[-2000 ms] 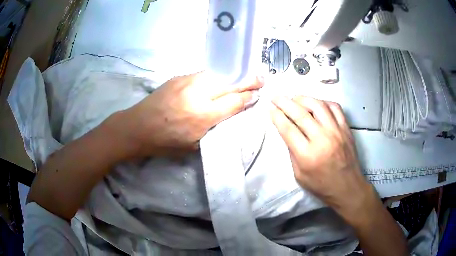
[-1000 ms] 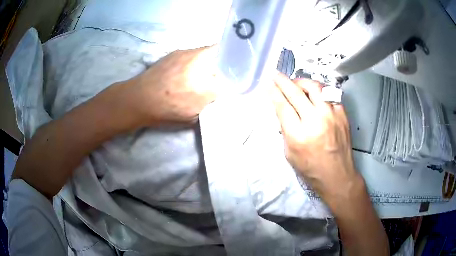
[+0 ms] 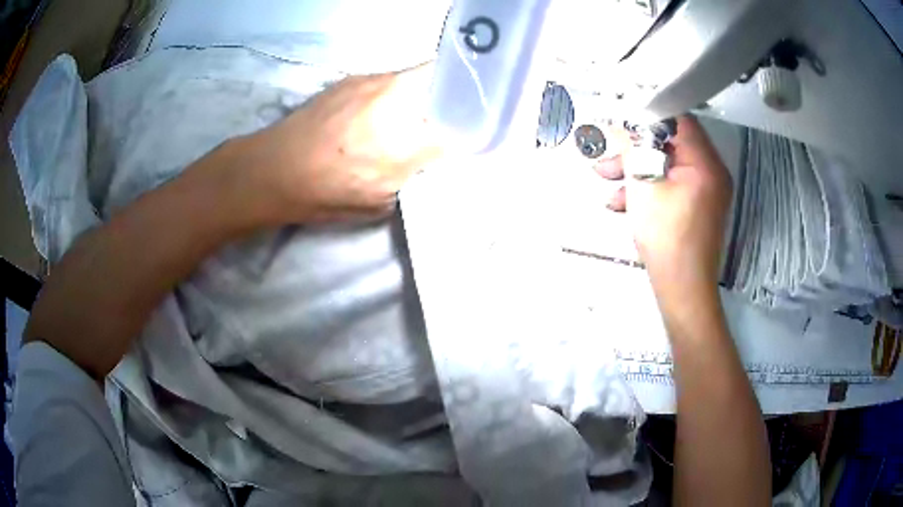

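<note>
A pale garment [image 3: 297,327] lies crumpled over the table edge and lap. A long flat pale band [image 3: 446,297] hangs down its front, its upper part washed out by glare. My left hand [image 3: 381,139] lies on the cloth at the band's top; its fingers are hidden by the lamp and glare, so its grip cannot be told. My right hand [image 3: 668,188] is off the garment, at the presser foot [image 3: 649,149] under the sewing machine head [image 3: 733,59]. Its fingers are bent around the foot area; whether they hold anything is unclear.
The machine lamp [image 3: 485,79] hangs over the work. A fanned stack of pale folded pieces [image 3: 792,218] lies right of my right hand. A printed ruler [image 3: 772,374] runs along the table's front edge, with a small brown square [image 3: 838,392] on it. A round metal detail [image 3: 591,141] shows in the bed.
My right hand has left the cloth and moved right and up to the presser foot. My left hand stays on the cloth. The view has shifted slightly.
</note>
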